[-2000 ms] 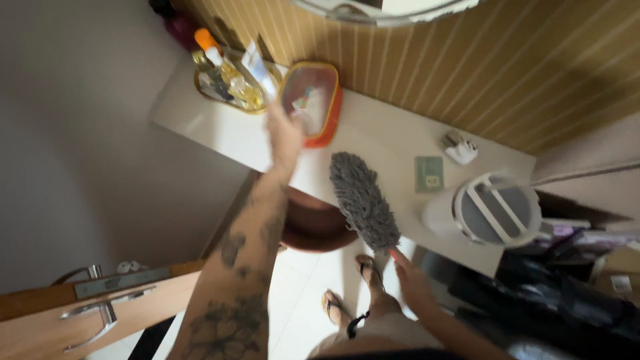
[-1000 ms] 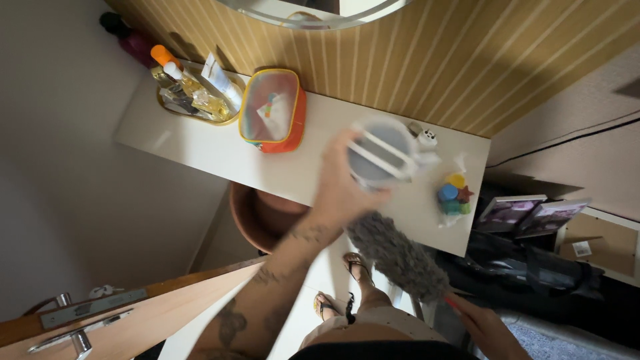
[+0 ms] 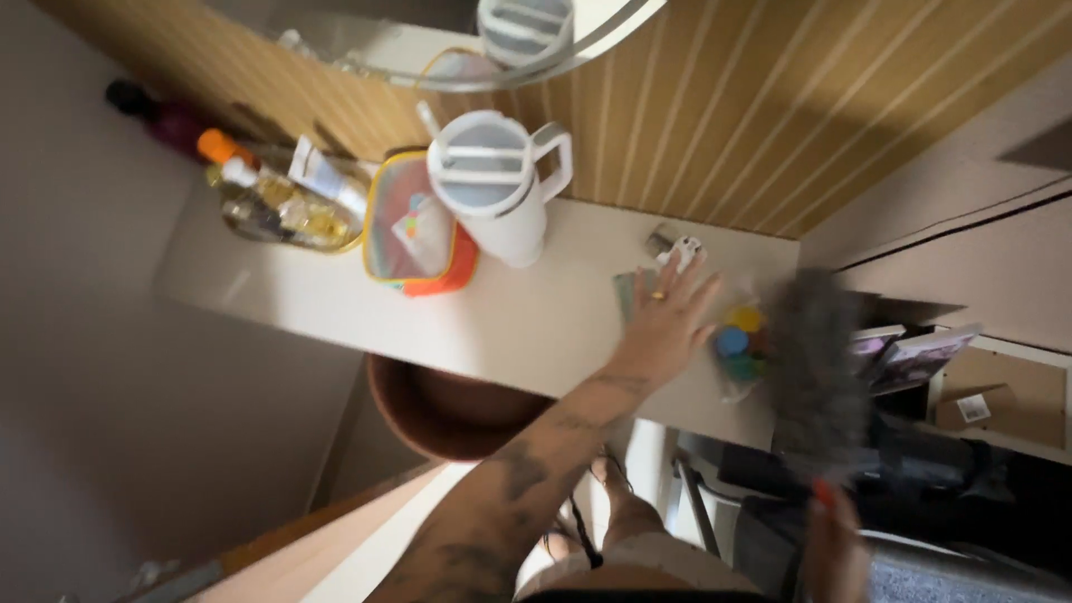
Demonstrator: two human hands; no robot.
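Note:
My left hand [image 3: 666, 322], a ring on one finger, reaches over the white shelf top [image 3: 335, 306] with fingers spread. Its fingertips are at a small white item [image 3: 682, 251] and partly cover a pale green card [image 3: 624, 295]; whether they touch is unclear. At the lower right, my blurred right hand [image 3: 833, 536] holds a grey fluffy duster [image 3: 816, 368] upright beside the shelf's right end. Between the hands lies a clear bag of coloured pieces [image 3: 741, 343]. A white handled tumbler [image 3: 502, 193] stands against the orange container [image 3: 444, 272].
A tray of bottles [image 3: 285, 205] and a dark red bottle [image 3: 167, 121] are at the left. The round mirror [image 3: 536, 75] hangs above. Below the shelf sits a brown round tub [image 3: 461, 410]. Picture frames [image 3: 921, 360] and dark bags lie at the right.
The tumbler, in my left hand a second ago, now stands beside the orange container, released. My left hand has moved right to the small items. The duster has swung up at the shelf's right end.

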